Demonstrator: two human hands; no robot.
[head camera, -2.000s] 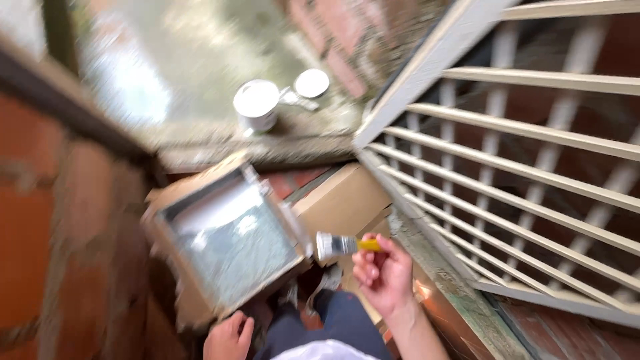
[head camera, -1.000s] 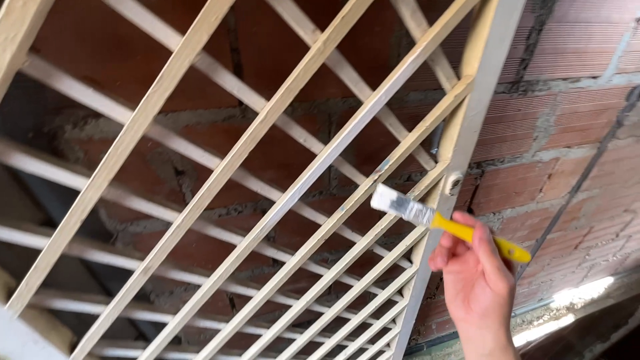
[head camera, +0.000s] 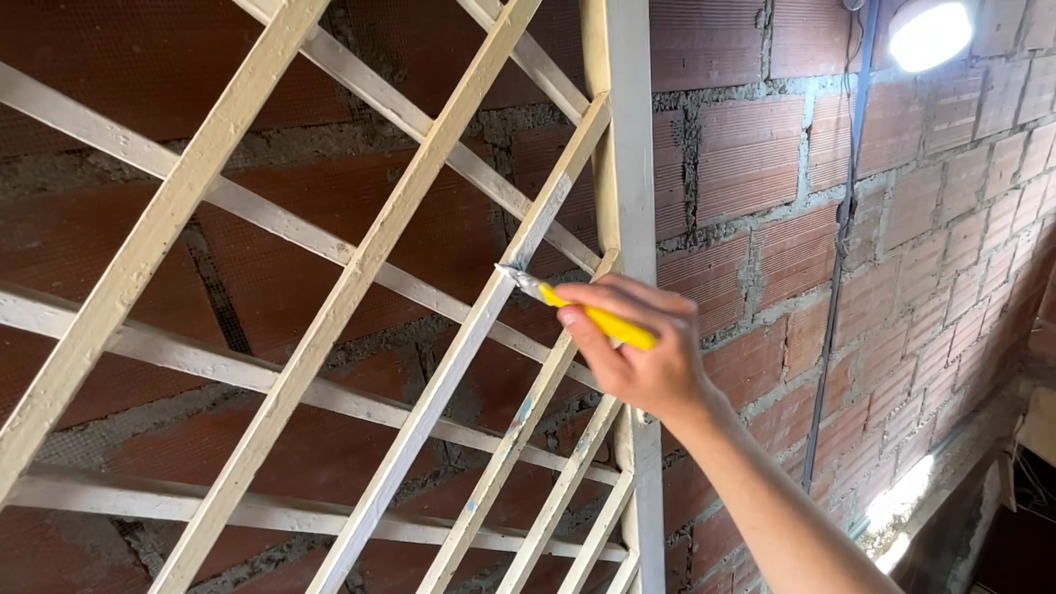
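My right hand (head camera: 639, 338) grips the yellow handle of a paintbrush (head camera: 598, 315). The brush's bristles, coated in white paint, touch a diagonal slat (head camera: 445, 384) of a cream-coloured lattice frame. Along this slat the surface looks whiter below the bristles, and a patch of wet-looking paint lies just above them. Neighbouring slats are more yellowish, and the slat (head camera: 513, 433) to its lower right bears small blue marks. The slats meet an upright white post (head camera: 631, 190) beside my hand. My left hand is out of view.
Behind the lattice and to the right stands a hollow-brick wall (head camera: 734, 157) with rough mortar joints. A dark cable (head camera: 835, 289) runs down it. A lit lamp (head camera: 931, 35) is at the top right. At the lower right is a ledge (head camera: 949, 478) with bright light on it.
Two seconds ago the view was down at a box holding a tray, with both hands visible. Since one second ago, the brush has come onto the slat, and the lattice fills more of the view's left.
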